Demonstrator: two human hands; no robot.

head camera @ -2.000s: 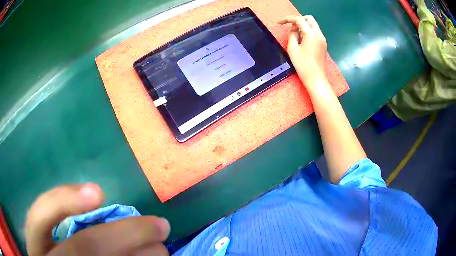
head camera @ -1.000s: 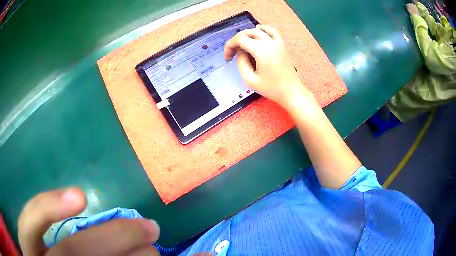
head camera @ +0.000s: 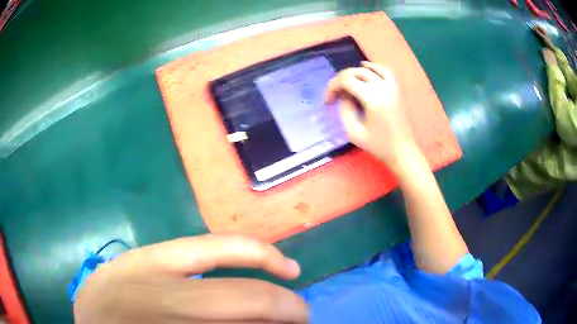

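A black-bezelled tablet [head camera: 256,149] lies on an orange-red foam tray [head camera: 190,145]. Its screen shows a pale dialog box over a dark background and a white strip along the near edge. A small whitish label [head camera: 238,137] sits at its left short edge. My right hand [head camera: 370,111] is over the right part of the screen with fingers curled and holds nothing; whether a fingertip touches the glass cannot be told. My left hand [head camera: 190,281] is large and blurred at the bottom, in front of the tray's near edge, empty, with fingers apart.
The tray lies on a shiny green work surface [head camera: 82,183]. A person's yellow-green sleeve [head camera: 560,95] is at the far right. A blue object [head camera: 496,199] and a yellow floor line [head camera: 525,234] are at the lower right. A red edge [head camera: 12,285] runs at the lower left.
The screen went from a dialog to a white page with a dark rectangle, then to a pale dialog. My right hand moved in over the screen. My left hand moved right, its fingers extending.
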